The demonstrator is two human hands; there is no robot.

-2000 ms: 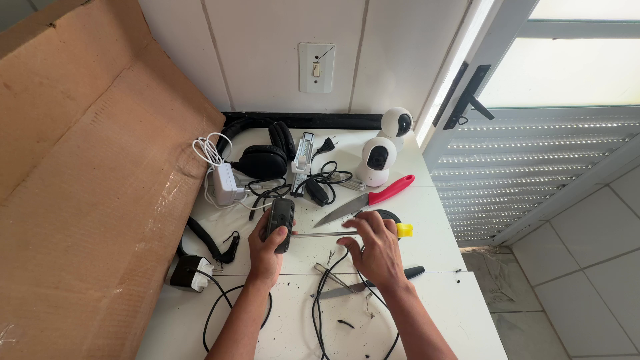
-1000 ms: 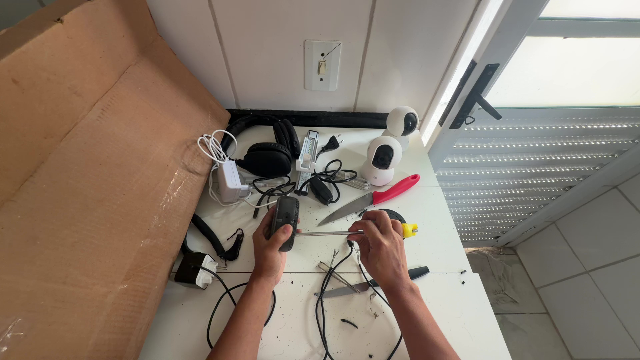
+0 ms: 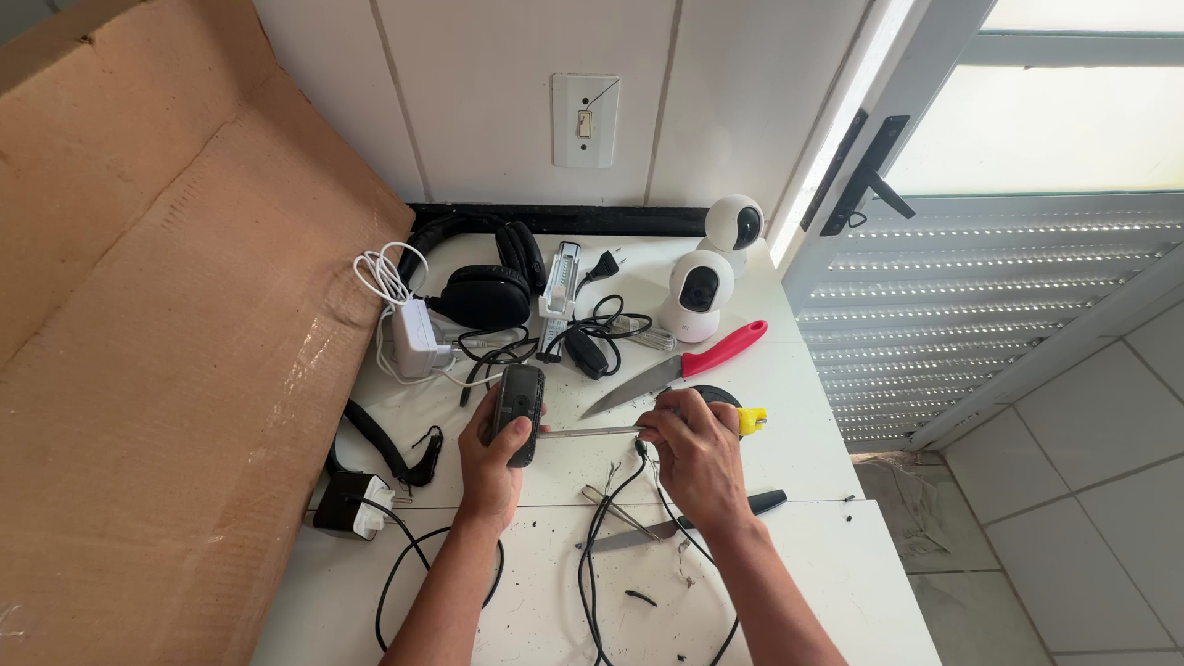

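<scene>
My left hand grips a small dark oblong device, held upright with my thumb on its face. My right hand is closed around a screwdriver, whose metal shaft reaches left to the device's right edge. The yellow end of its handle sticks out to the right of my fingers. Behind my right hand lies a round black disc, partly hidden. A kitchen knife with a red handle lies just beyond. Whether the screwdriver's tip enters the device cannot be told.
A cardboard box stands at left. Black headphones, a white power adapter and two white cameras sit toward the wall. Nearer are a black-and-white adapter, black cables, tweezers, a black-handled knife and scraps.
The fingers of my right hand, more spread two seconds ago, have closed around the screwdriver. My left hand still holds the dark device.
</scene>
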